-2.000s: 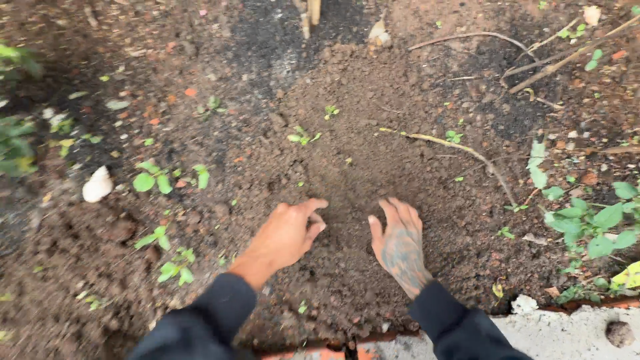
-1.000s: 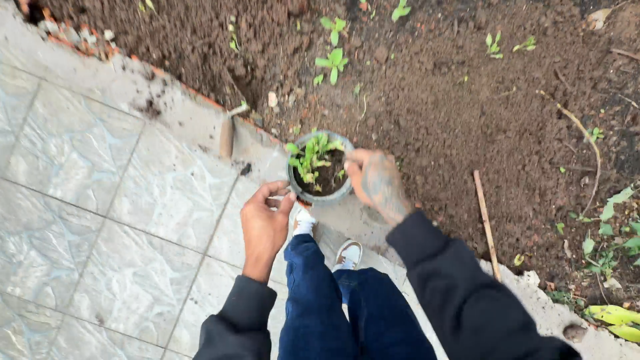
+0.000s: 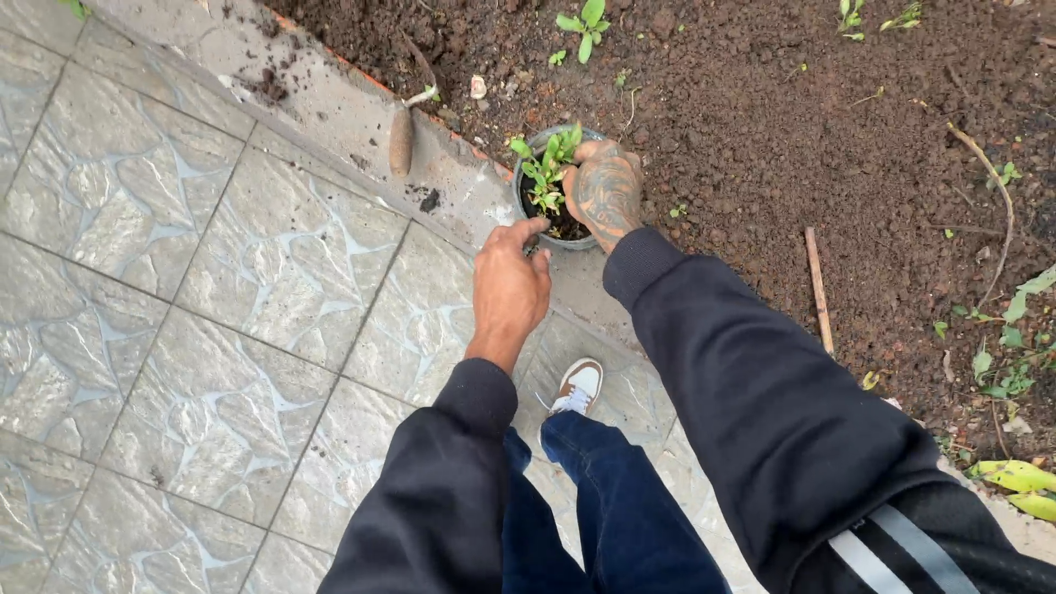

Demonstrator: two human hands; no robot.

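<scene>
A round grey pot (image 3: 523,196) with dark soil and small green seedlings (image 3: 544,173) stands on the concrete edging beside the garden bed. My right hand (image 3: 606,190) reaches over the pot's right side, its fingertips down among the seedlings; the back of the hand hides what they touch. At the pot's lower left rim is my left hand (image 3: 511,285), index finger and thumb apart, with nothing visible between them. A hand tool with a worn brown handle (image 3: 401,142) and a thin metal end lies on the edging, left of the pot.
Brown soil (image 3: 742,148) fills the bed at the upper right, with a small leafy plant (image 3: 586,28) and a thin wooden stick (image 3: 818,289). Concrete edging (image 3: 322,124) separates it from grey patterned tiles (image 3: 247,330). My shoe (image 3: 580,384) is just below the pot.
The view has swung from the bed to the edging and the pot. Both hands were over bare soil two seconds ago; since one second ago, the right has moved in over the seedlings.
</scene>
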